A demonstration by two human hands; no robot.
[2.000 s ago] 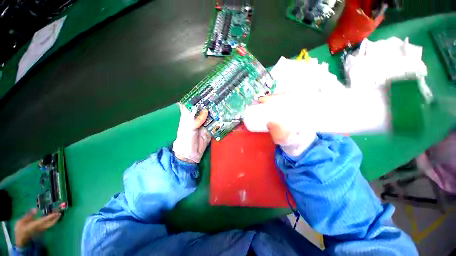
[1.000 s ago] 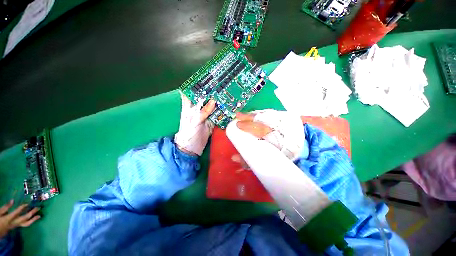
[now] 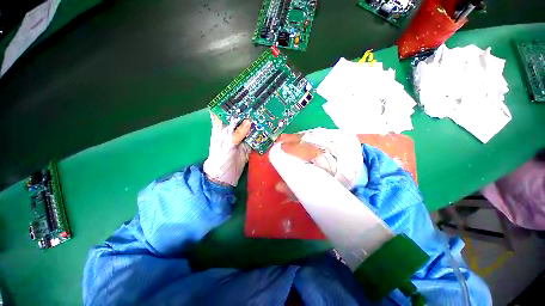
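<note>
My left hand, in a white glove with a bare thumb, holds a green circuit board by its lower left corner, tilted over the bench's far edge. My right hand, gloved with bare fingertips, is closed around the front of a thick white tube with a green cap. The tube's front end is close to the board's lower corner; its nozzle is too small to make out, and I cannot tell if it touches. A red pad lies under the tube and my right hand.
A dark belt beyond the bench carries boards, one just past the held board. White sheets and a crumpled white pile lie right of centre. A red holder stands behind. Another board lies left. Pink clothing shows right.
The tube has swung from pointing right to slanting down toward me, its front now by the board's lower corner. Another person's hand at the lower left has gone from view.
</note>
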